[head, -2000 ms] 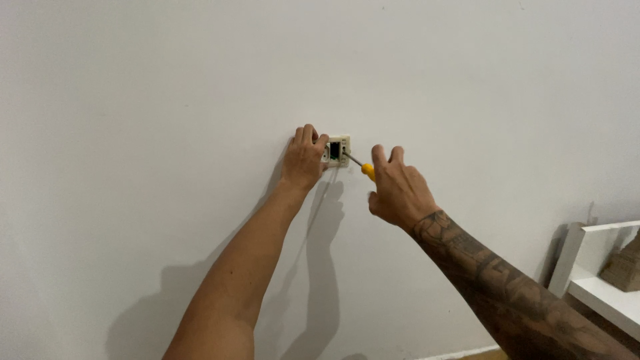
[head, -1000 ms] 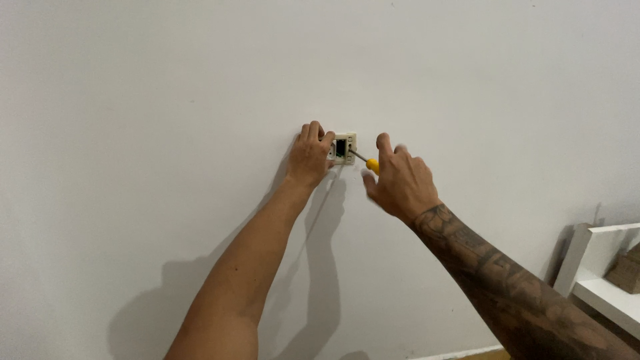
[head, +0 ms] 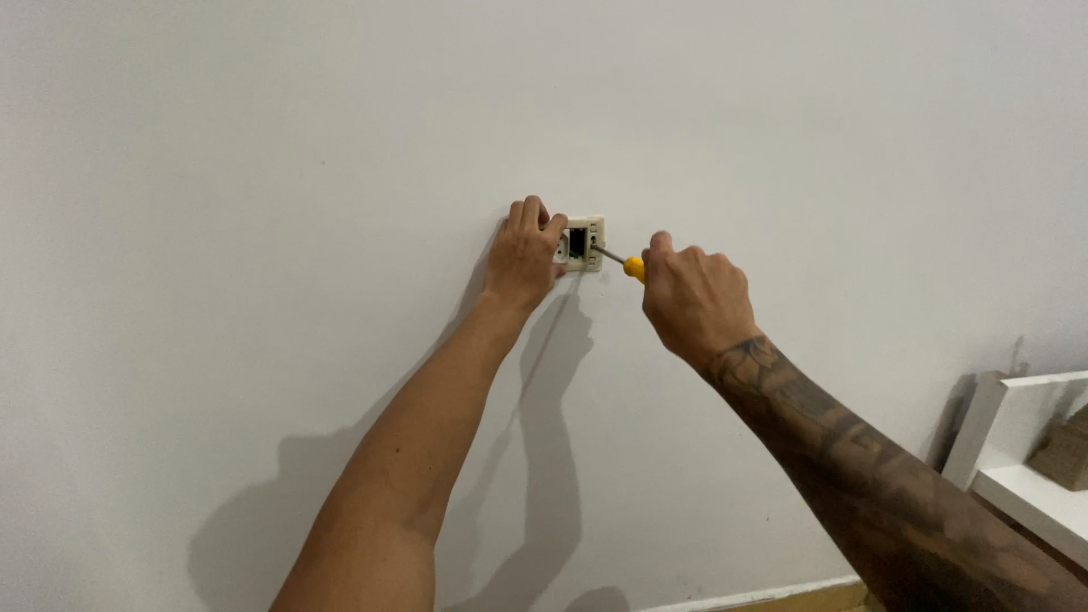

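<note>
A cream electrical outlet frame (head: 597,223) sits on the wall, with a white socket module (head: 561,248) at its left and a dark rectangular opening (head: 578,242) beside that. My left hand (head: 521,255) holds the frame's left side, its fingers hiding part of the socket. From the right, my right hand (head: 697,297) grips a screwdriver with a yellow handle (head: 633,268). Its metal shaft points left, and the tip meets the right part of the frame, at a screw or slot too small to tell apart.
The pale wall (head: 297,212) surrounds the outlet. At the lower right stands a white shelf unit (head: 986,433) with a brown block-like object (head: 1067,450) on it. A white-topped baseboard (head: 790,599) runs along the bottom edge.
The fingers of my right hand have changed their hold, from spread apart a second ago to more closed around the screwdriver handle. My left hand stays at the frame.
</note>
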